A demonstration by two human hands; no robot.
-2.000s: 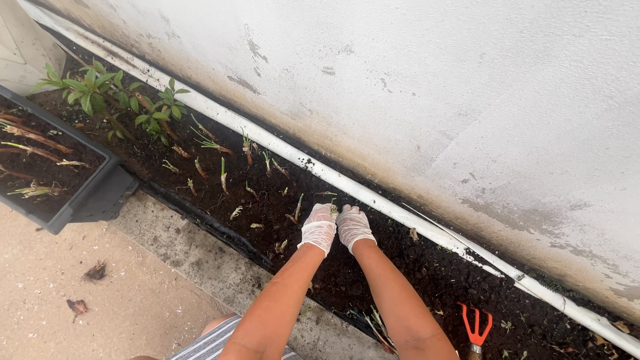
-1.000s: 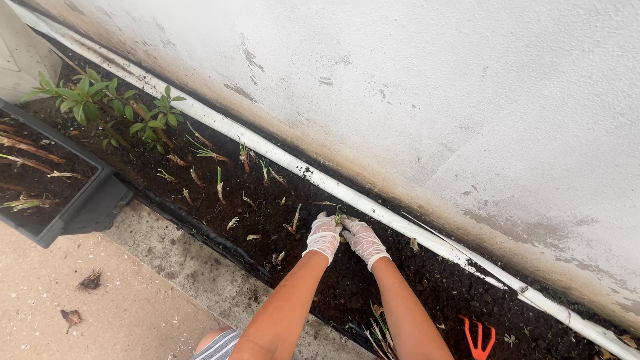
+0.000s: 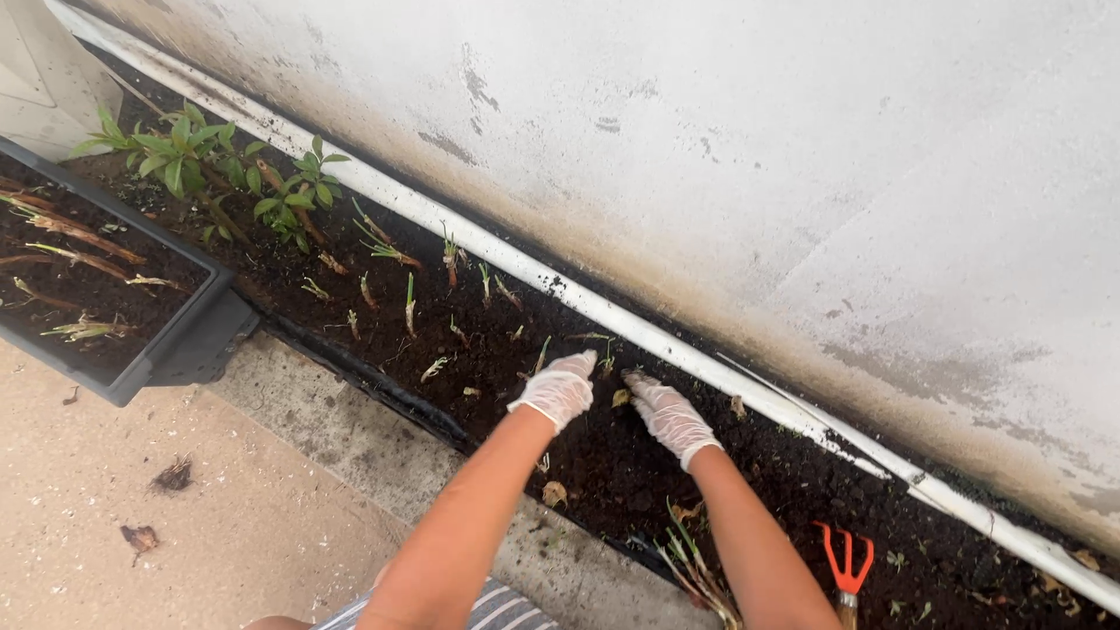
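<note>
My left hand (image 3: 560, 389), in a thin white glove, rests at the dark soil (image 3: 604, 472) of the narrow bed, close to a small green-topped plant cutting (image 3: 607, 357). On the cutting's other side my right hand (image 3: 667, 411), gloved alike, touches the soil with its fingers stretched out. The cutting stands upright between the two hands, and neither hand is closed on it. Several similar short cuttings (image 3: 409, 306) stand in the soil to the left. A bundle of loose cuttings with green tips (image 3: 696, 569) lies beside my right forearm.
An orange hand cultivator (image 3: 847, 560) lies at the lower right. A white pipe (image 3: 525, 267) runs along the base of the wall (image 3: 744, 157). Leafy plants (image 3: 188, 153) grow at the upper left, near a grey planter (image 3: 197, 306) of cuttings. A concrete edging (image 3: 350, 429) borders the bed.
My hands were close together at the soil one and two seconds ago. Now they are apart, with a small cutting visible between them.
</note>
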